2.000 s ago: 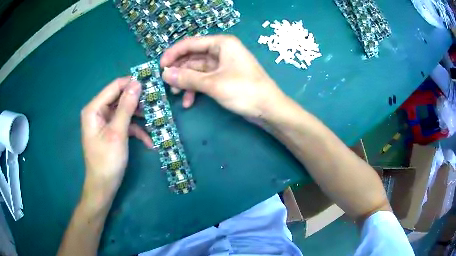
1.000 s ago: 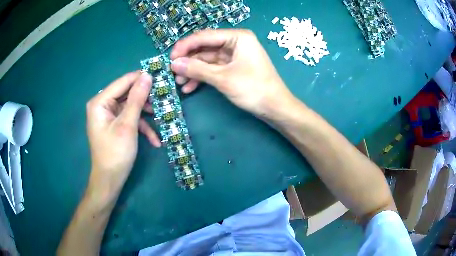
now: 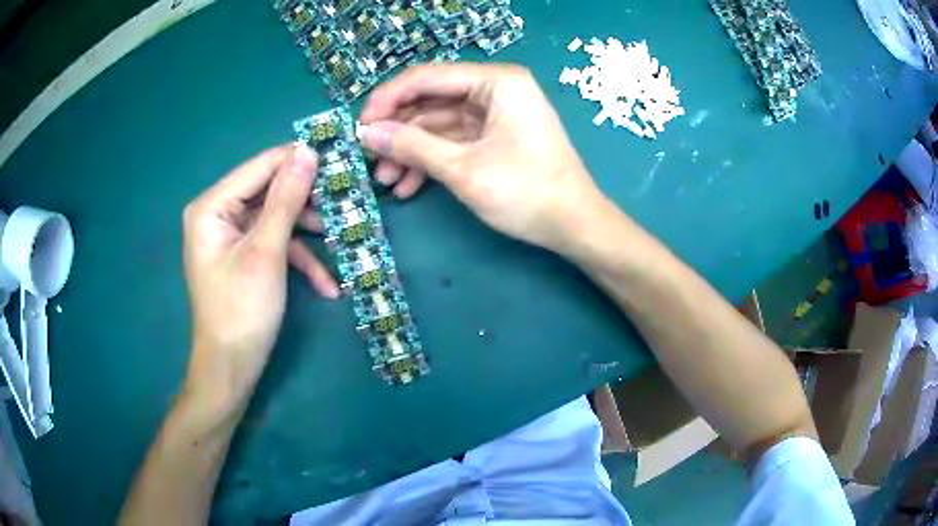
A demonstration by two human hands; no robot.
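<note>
A narrow PCB panel strip point(image 3: 361, 247) with a row of repeated green boards lies tilted over the green table top. My left hand point(image 3: 255, 231) grips its left edge near the upper end between thumb and fingers. My right hand point(image 3: 463, 149) is at the strip's upper right edge, thumb and index finger pinched on a tiny white piece point(image 3: 363, 130), mostly hidden by the fingertips. A pile of white pieces point(image 3: 625, 86) lies beyond my right hand.
Overlapping PCB strips point(image 3: 391, 33) lie at the far edge, with a second group point(image 3: 766, 51) at far right. A white ring point(image 3: 39, 251) and white bands are at left. Cardboard boxes point(image 3: 669, 426) and a red and blue object point(image 3: 879, 245) are below the table at right.
Against the earliest frame, the strip and both hands appear a little further right in view, as does the whole table scene. The right hand stays at the strip's upper right edge.
</note>
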